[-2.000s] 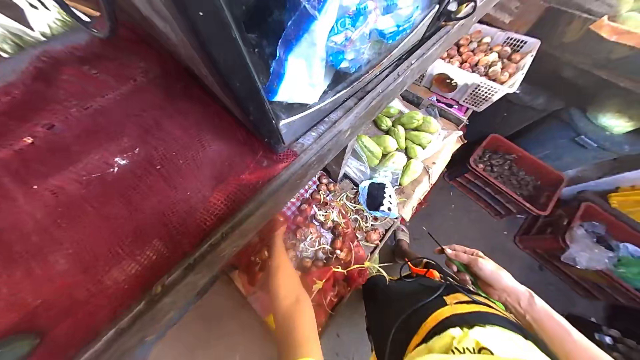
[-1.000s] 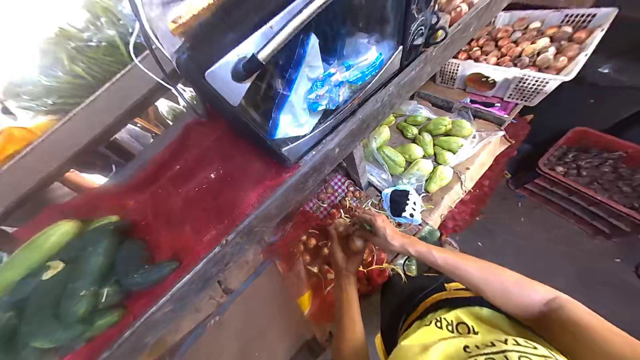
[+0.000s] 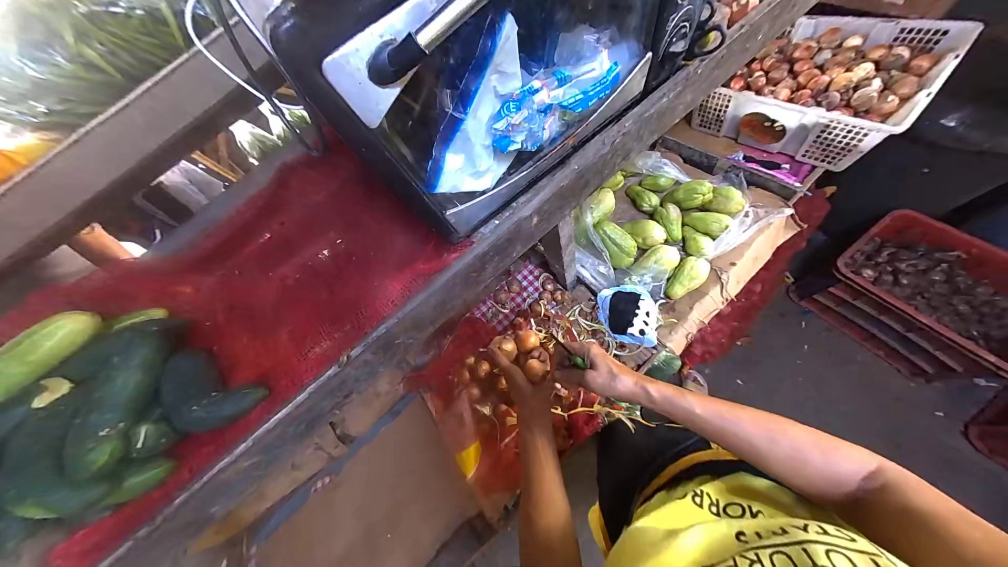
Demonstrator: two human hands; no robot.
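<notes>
Several small brown onions (image 3: 529,353) are bunched in my left hand (image 3: 526,384), whose fingers curl around them. Close on the right, my right hand (image 3: 602,370) grips a thin tool with a green handle (image 3: 579,362); its dark, narrow end points at the onions. What kind of tool it is I cannot tell. Beneath both hands, more small onions (image 3: 476,386) lie on red netting, with pale stringy shoots (image 3: 587,319) among them. A light blue packet with a black-and-white pattern (image 3: 628,315) lies just beyond my right hand.
A wooden beam (image 3: 378,331) edges the red-covered shelf (image 3: 291,260) at left, which bears cucumbers (image 3: 118,394) and a black toaster oven (image 3: 465,102). Green chayotes (image 3: 669,224) lie beyond my hands. A white crate of onions (image 3: 819,134) stands upper right, a red crate (image 3: 929,276) at right.
My right hand, at lower right with the tool two seconds ago, has come over beside my left hand at the onions. Onions now show in my left hand. The view has shifted.
</notes>
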